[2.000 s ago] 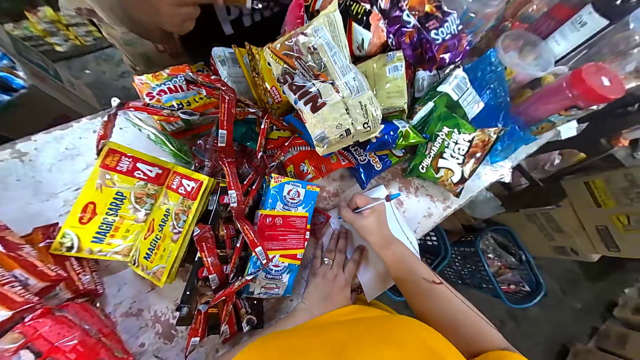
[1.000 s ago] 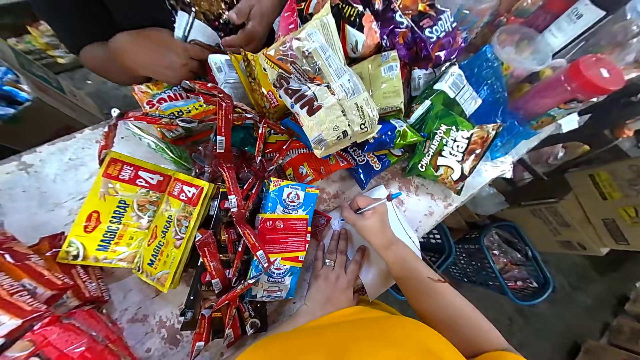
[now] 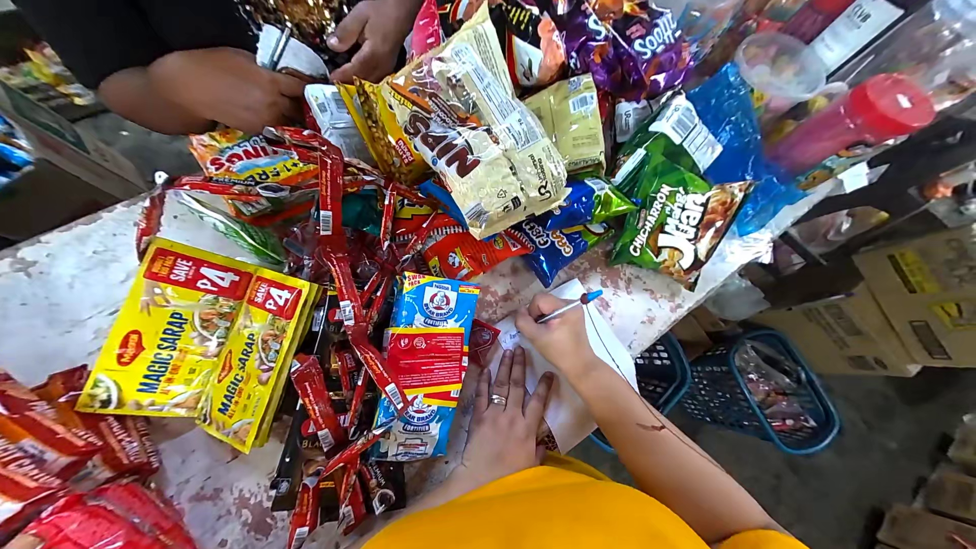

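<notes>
My right hand (image 3: 560,332) grips a pen (image 3: 569,306) with a blue end, its writing tip hidden by the fingers, over a sheet of white paper (image 3: 610,354). Flat beside it, my left hand (image 3: 507,412) rests with fingers spread on the paper's left edge and the worn table (image 3: 255,488); a ring is on one finger. Just left of that hand lie blue-and-red Bear Brand milk packs (image 3: 428,366). Strips of red sachets (image 3: 354,328) run over dark packs, next to yellow Maggi Magic Sarap packs (image 3: 198,343). Above the paper is a green Chicharron snack bag (image 3: 675,225).
Another person's hands (image 3: 221,88) hold a pen and something white across the table. A cream Nips bag (image 3: 476,130) tops the snack pile. A red-lidded jar (image 3: 854,122) stands at upper right. Blue plastic baskets (image 3: 801,438) and cardboard boxes (image 3: 846,335) are below the table's right edge.
The other person's hands have come further into view over the far side and now show a pen and something white. My right hand stays at the paper with the pen; my left stays flat.
</notes>
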